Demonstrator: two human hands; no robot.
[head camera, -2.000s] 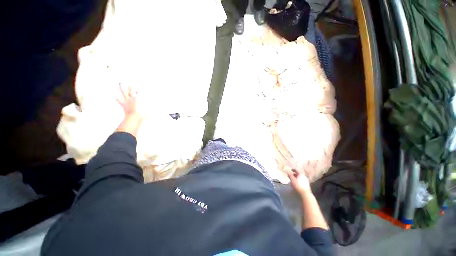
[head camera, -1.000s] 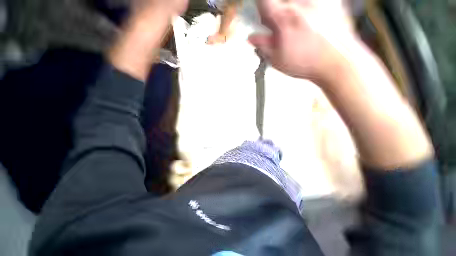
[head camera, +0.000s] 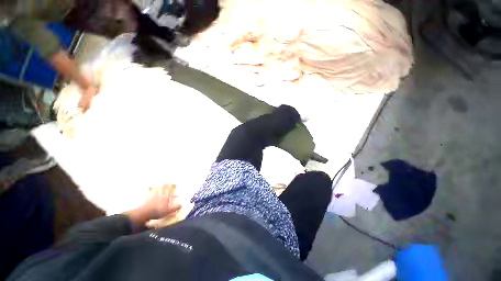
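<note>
A wide white, overexposed sheet or fabric (head camera: 137, 131) lies before me. My left hand (head camera: 162, 204) rests at its near edge, slightly blurred; whether it grips the edge I cannot tell. My right hand is not in view. A dark green strip (head camera: 214, 94) runs diagonally between the white material and a bulky peach fabric bundle (head camera: 329, 41). My foot in a black shoe (head camera: 285, 114) is over the green strip.
Another person's hand (head camera: 85, 90) touches the far left edge of the white material. Navy scrap (head camera: 409, 189), pale scrap (head camera: 354, 192), a dark cord and a blue object (head camera: 422, 263) lie on the concrete floor (head camera: 461, 131) at right. Dark cloth lies at left.
The view has swung round, with the peach bundle now at the top and the concrete floor at right. Both my hands were raised; my left is now low at the white edge, my right is out of view.
</note>
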